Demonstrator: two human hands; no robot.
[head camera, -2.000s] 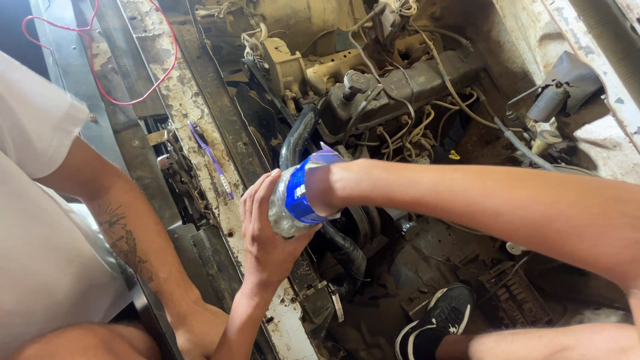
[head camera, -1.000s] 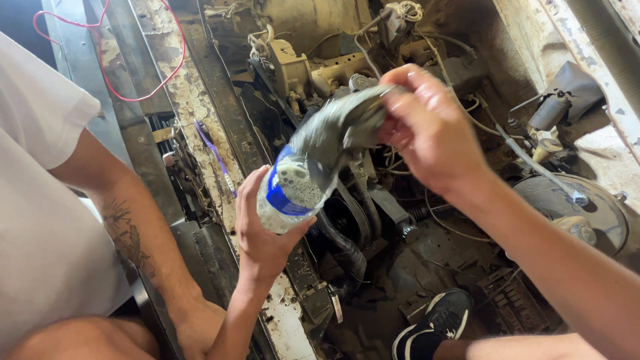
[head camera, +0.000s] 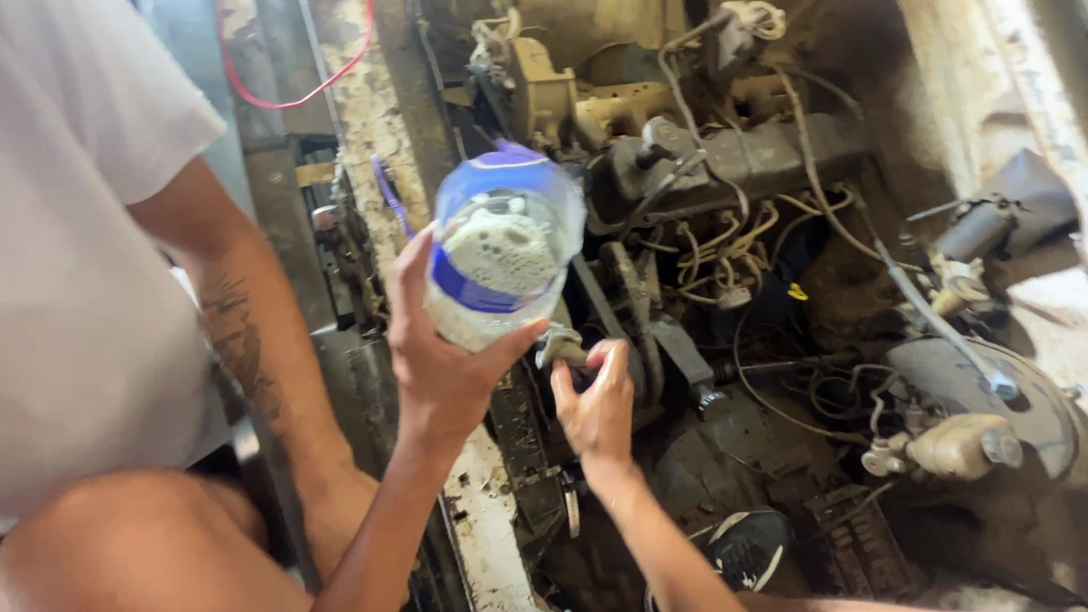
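Note:
My left hand (head camera: 446, 365) grips a cut plastic bottle (head camera: 497, 297) with a blue label band and foamy, soapy liquid inside, its open top facing the camera. Just to the lower right of the bottle, my right hand (head camera: 599, 395) pinches a wet grey-green rag (head camera: 559, 347) at the fingertips. Part of the rag is hidden behind the bottle's lower edge and the fingers. Both hands are above the front frame rail (head camera: 484, 518) of a vehicle's engine bay, whose paint is peeling. A purple toothbrush (head camera: 391, 195) lies on the rail, left of the bottle.
The engine's valve cover (head camera: 748, 161) and several metal fuel lines (head camera: 731, 255) are at upper right. A brake booster (head camera: 994, 399) with a reservoir (head camera: 960, 446) stands at right. A shoe (head camera: 748, 548) is down in the bay. Another person's tattooed forearm (head camera: 255, 331) is at left; a red wire (head camera: 293, 104) hangs above.
My right hand was inside the bottle, then lifted the dark wet rag out above it. The hand and rag are now lower, beside the bottle.

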